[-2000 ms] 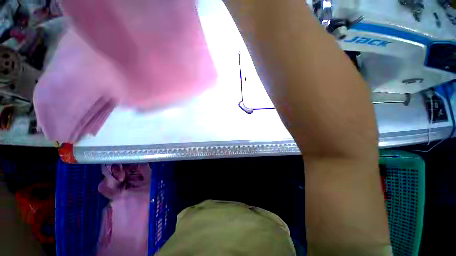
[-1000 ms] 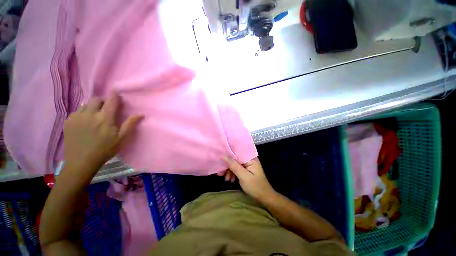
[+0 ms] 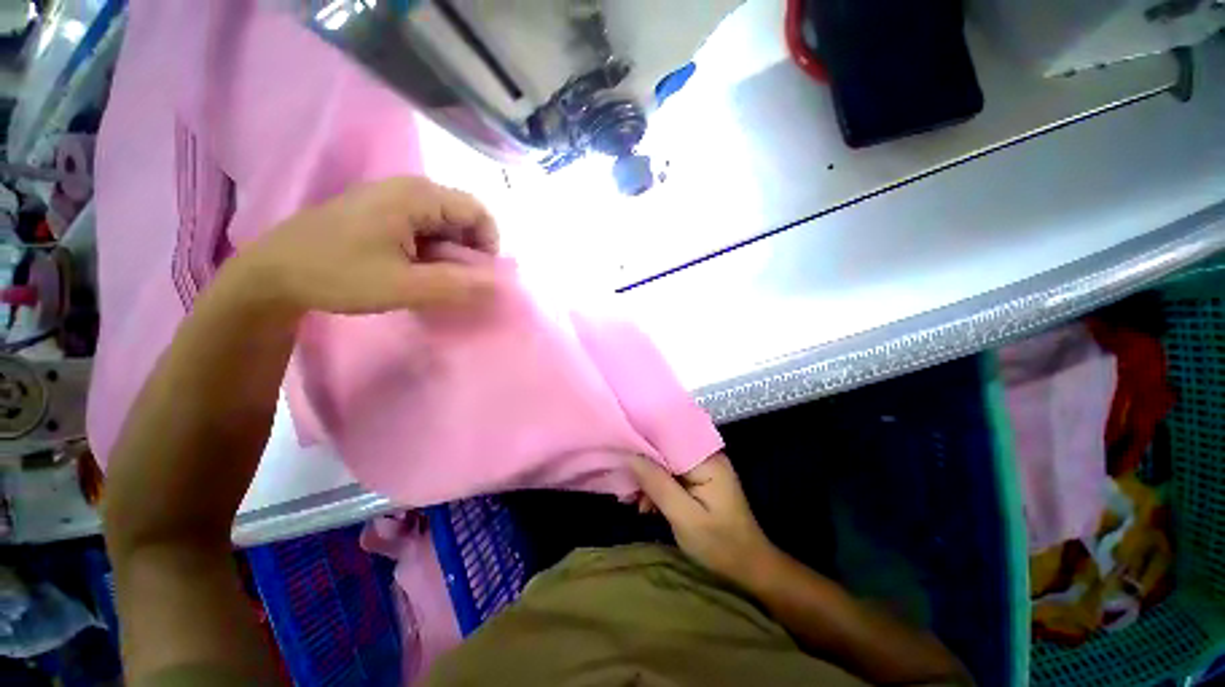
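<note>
A large pink garment panel [image 3: 443, 389] lies over the white machine bed and hangs over its front edge. A narrower pink strip [image 3: 645, 376] lies along its right side. My right hand [image 3: 699, 507] pinches the lower right corner of the cloth at the table edge. My left hand [image 3: 403, 248] is at the upper edge of the panel below the machine head, fingers curled at the cloth; its fingertips are partly hidden and washed out by glare. The presser foot and needle area [image 3: 591, 128] shows beyond my left hand, partly covered by a large shiny metal part [image 3: 437, 67].
Layered pink panels [image 3: 202, 228] lie at the left. A black pad [image 3: 903, 67] with a red item sits on the bed at the right. A green basket [image 3: 1196, 523] with pink, red and yellow scraps is below right. A blue basket [image 3: 329, 604] with pink pieces is below left.
My left hand has moved up and right from the middle of the panel to its upper edge near the needle area. My right hand still holds the corner. The shiny metal part now shows at the top.
</note>
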